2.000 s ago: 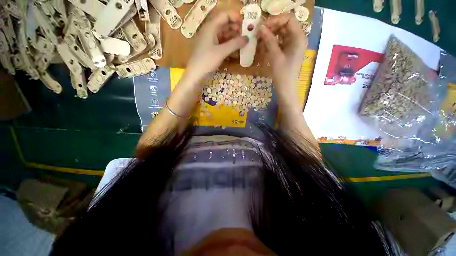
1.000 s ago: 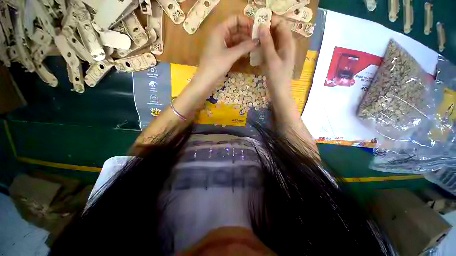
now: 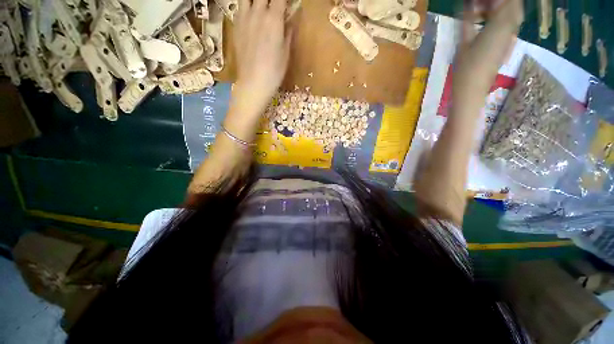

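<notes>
My left hand (image 3: 262, 47) is at the top edge over the brown board (image 3: 316, 64), beside the heap of beige housings (image 3: 101, 47). Its fingertips are partly cut off, so its grip is unclear. My right hand (image 3: 495, 30) is blurred at the upper right, beside a spaced row of housings (image 3: 563, 27); whether it holds anything cannot be told. A separate beige housing (image 3: 354, 32) lies on the board near a few others. Small pale discs (image 3: 323, 119) lie in a loose pile below the board, with tiny pale specks on the board.
A grey-and-yellow printed sheet (image 3: 296, 156) lies under the discs. A clear bag of small parts (image 3: 532, 121) rests on a white printed sheet (image 3: 421, 144) at right, with crumpled plastic (image 3: 545, 211) below it. Cardboard boxes (image 3: 562, 295) stand at lower right and lower left.
My hands were together around one housing over the board and have parted. My left hand has moved up and left, my right hand far right and up. That housing no longer shows between them.
</notes>
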